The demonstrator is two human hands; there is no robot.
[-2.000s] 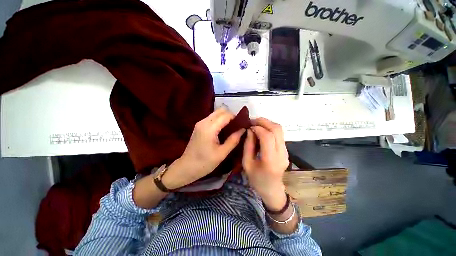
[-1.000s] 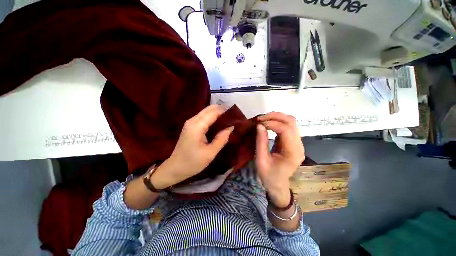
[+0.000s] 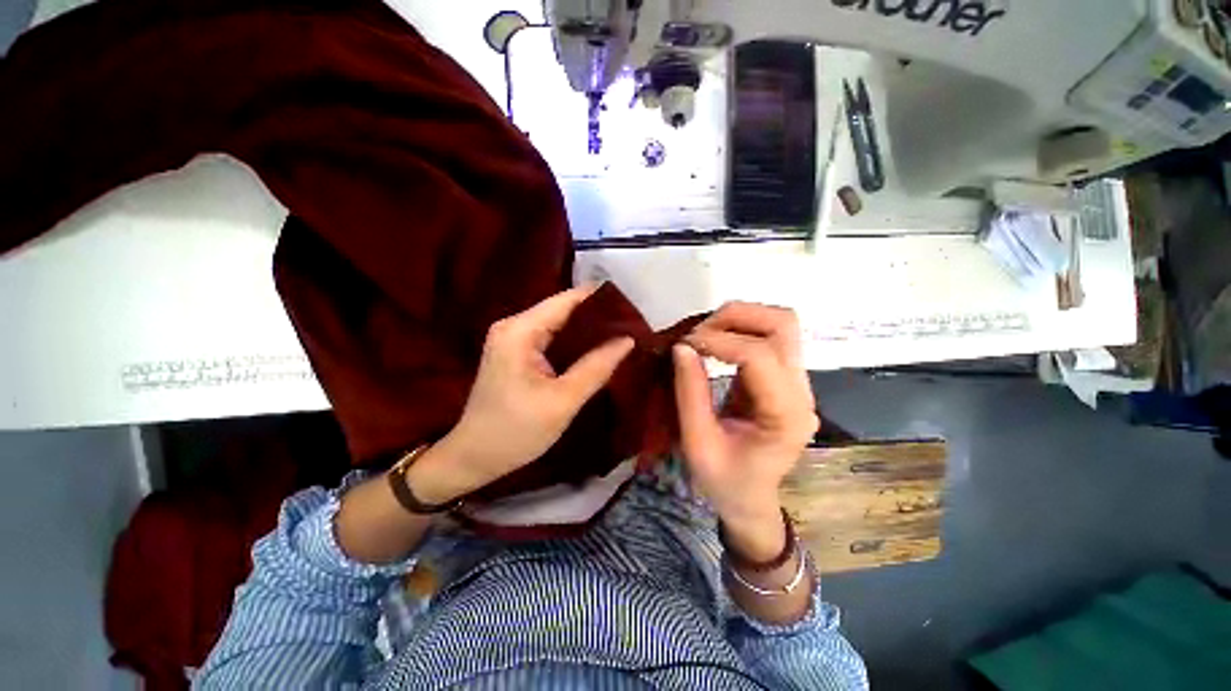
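A large dark red garment (image 3: 419, 203) lies over the left of the white table and hangs over the front edge towards my lap. My left hand (image 3: 533, 392) holds a part of it between thumb and fingers, with a pointed corner standing up. My right hand (image 3: 749, 398) pinches the cloth's edge close by, to the right of that corner. A pale backing (image 3: 547, 505) shows on the underside near my left wrist. Whether a small tool or thread is between my right fingertips cannot be told.
The white sewing machine (image 3: 932, 81) stands behind, its needle area (image 3: 594, 122) lit purple-white. A phone (image 3: 771, 135), dark snips (image 3: 863, 132) and a small brown piece (image 3: 848, 201) lie on its bed. Papers (image 3: 1029, 243) lie right. A wooden board (image 3: 871, 504) and more red cloth (image 3: 203, 581) are below.
My hands have moved slightly apart since the first frame, and the cloth between them is spread more. The raised corner has shifted left. The machine and table have shifted slightly in view.
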